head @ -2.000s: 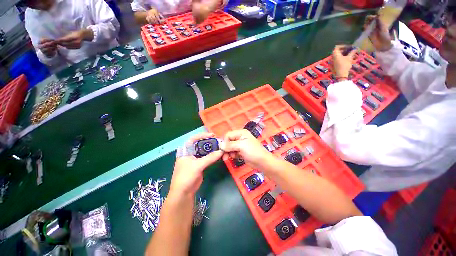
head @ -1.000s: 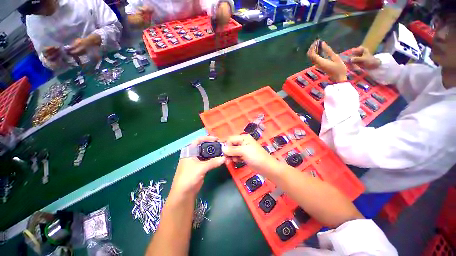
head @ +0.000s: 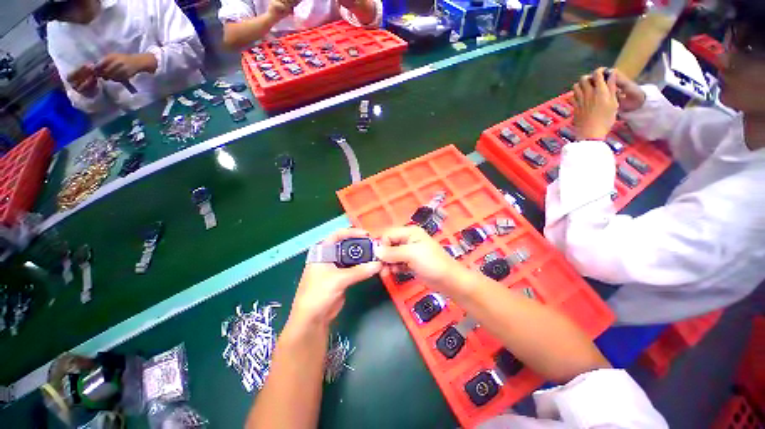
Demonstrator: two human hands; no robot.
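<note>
A dark, rounded-square watch head (head: 356, 250) with a round disc on its back faces up between my hands. Its silver-grey band (head: 322, 253) lies to the left over my left fingers. My left hand (head: 329, 281) holds the head from below and the left. My right hand (head: 411, 254) pinches at the head's right edge; what is between its fingertips is too small to tell. A pile of silver connectors (head: 250, 345) lies left of my left forearm, and a smaller pile of thin pins (head: 338, 356) lies just right of it.
An orange-red tray (head: 403, 186) with watches in several pockets lies under my right forearm. A green conveyor (head: 243, 239) carries spaced watches beyond the pale edge. Clear bags (head: 163, 374) lie lower left. A person in white (head: 654, 209) works at right by another tray (head: 524, 144); others sit opposite.
The watches on the conveyor have moved to the right. My hands stay at the same watch head with little movement. The right-hand person's hands have come together over their tray.
</note>
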